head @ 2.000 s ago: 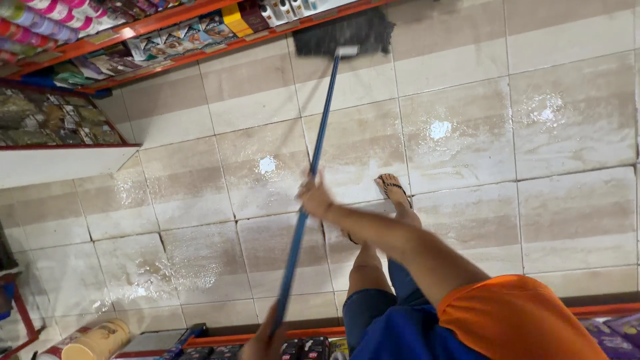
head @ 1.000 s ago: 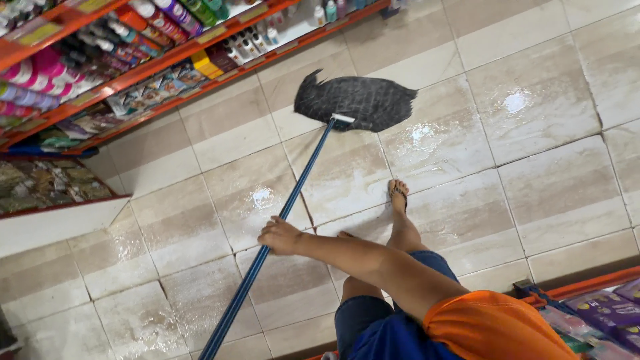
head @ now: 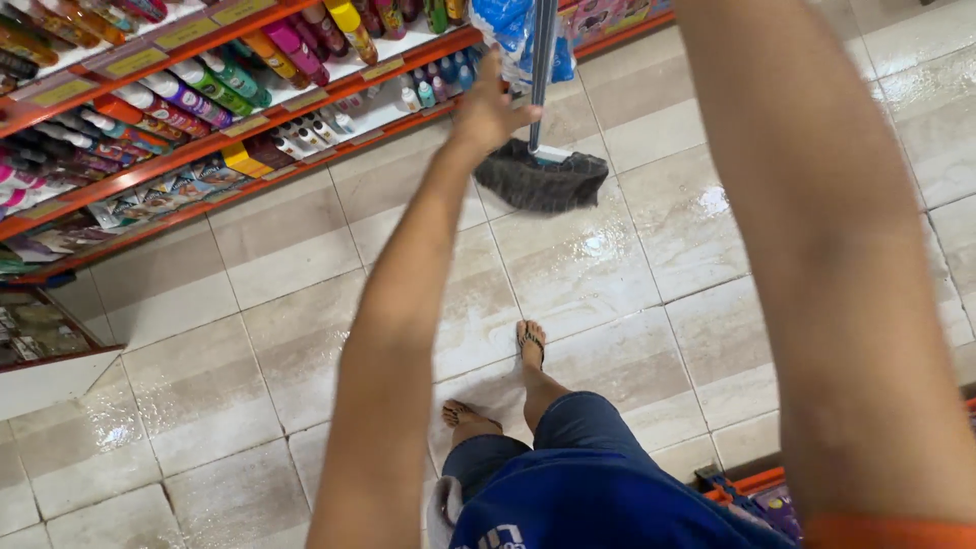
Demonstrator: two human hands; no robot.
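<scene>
A floor mop or squeegee with a dark wet cloth [head: 543, 177] around its head is near the shelf foot, slightly blurred. From its pale head plate, the blue-grey metal pole [head: 542, 69] runs up past the top edge. Just left of the pole is my left hand [head: 492, 114], its fingers apart and its thumb close to or touching the pole, not closed round it. My right arm stretches up along the right side and leaves the view at the top, so my right hand is hidden.
Orange-edged shelves [head: 305, 99] of bottles and boxes run along the upper left. Blue plastic packaging [head: 503, 30] is behind the pole. A white-sided display case [head: 61, 381] stands at the left. My sandalled feet [head: 531, 339] are on wet tiles [head: 602, 282]. Another orange-edged shelf [head: 755, 482] is at lower right.
My right hand, seen on the pole before, has gone up out of view. The pole has swung from a slant to nearly vertical in the picture. My left hand has come into view beside it.
</scene>
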